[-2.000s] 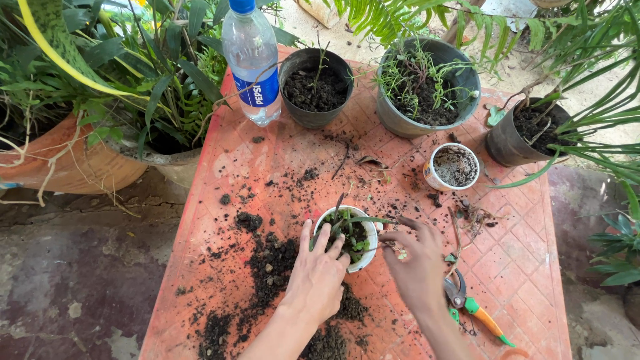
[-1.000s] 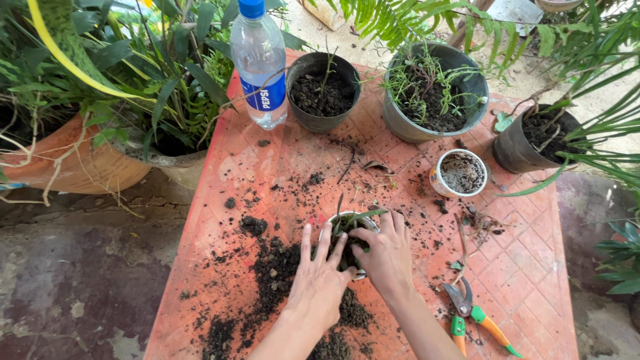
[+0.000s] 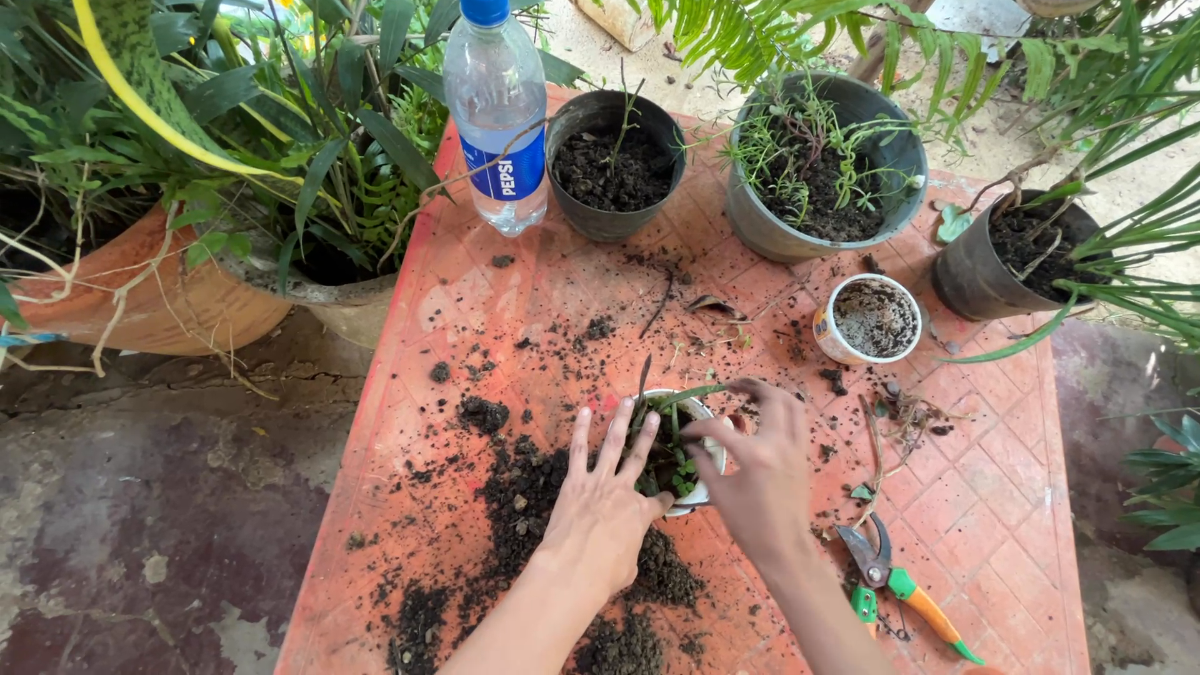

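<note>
A small white pot (image 3: 692, 501) with green plants (image 3: 682, 450) and dark soil stands on the red table. My left hand (image 3: 607, 502) lies against its left side, fingers spread over the rim and thumb at the near edge. At the pot's right side is my right hand (image 3: 761, 459), slightly blurred, its bent fingers at the leaves; whether they pinch a leaf, I cannot tell. A long narrow leaf (image 3: 696, 394) reaches over the far rim toward that hand. Loose dark soil (image 3: 525, 497) is heaped beside and under my left forearm.
Pruning shears (image 3: 877, 567) with orange and green handles lie at the right. Behind stand a Pepsi bottle (image 3: 497, 122), a dark pot (image 3: 614, 220), a larger grey pot (image 3: 797, 239), a paper cup (image 3: 844, 342) and a tilted dark pot (image 3: 966, 272). Large potted plants flank the table's left side.
My right hand was over the pot's middle one second ago and is now at its right side, fingers lifted more. My left hand stays at the pot's left side.
</note>
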